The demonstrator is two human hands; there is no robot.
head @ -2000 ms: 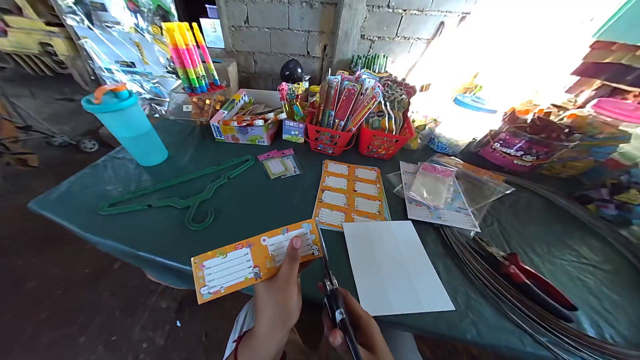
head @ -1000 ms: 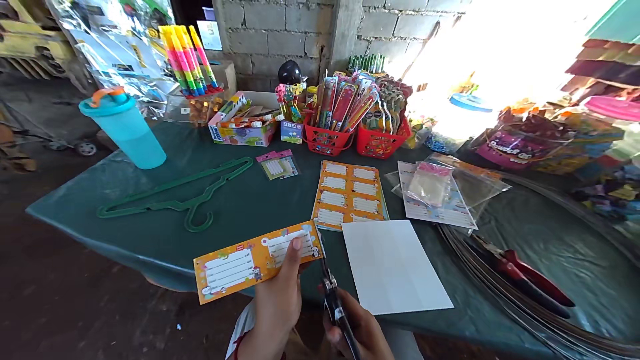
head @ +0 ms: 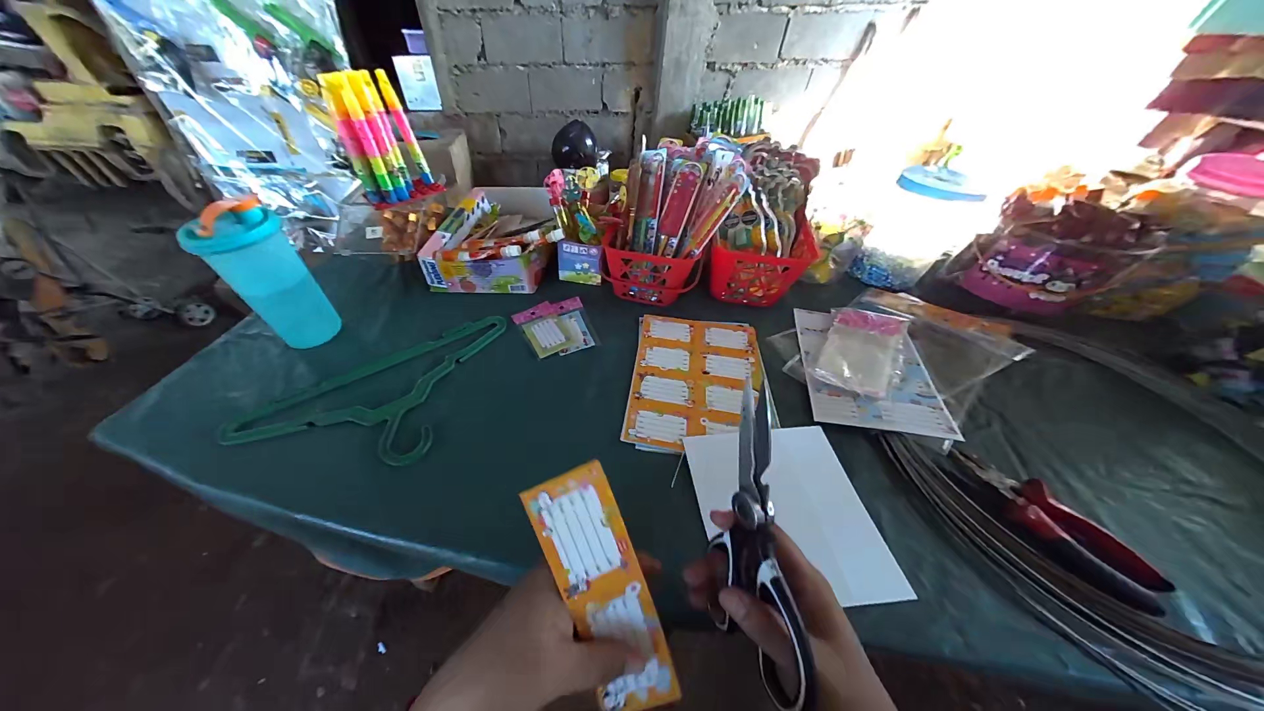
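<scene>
My left hand (head: 553,637) grips an orange strip of printed labels (head: 583,553), tilted steeply, its thumb across the lower part. In my right hand (head: 790,612) is a pair of scissors (head: 752,504) with black and white handles, blades pointing up and slightly apart, not touching the strip. Behind the blades lies a stack of orange label sheets (head: 664,390) on the green-covered table. A blank white sheet (head: 829,523) lies partly behind the scissors and my right hand.
On the table lie a green hanger (head: 395,405), small label packs (head: 555,328), plastic sleeves (head: 869,365), red-handled pliers (head: 1086,543) and coiled wire (head: 987,583). A turquoise tumbler (head: 272,281), a colorful box (head: 484,272) and red baskets (head: 647,276) stand farther back.
The label strip has turned from nearly level to steeply upright. The scissors have moved away from its edge and now point upward, over the white sheet and label stack.
</scene>
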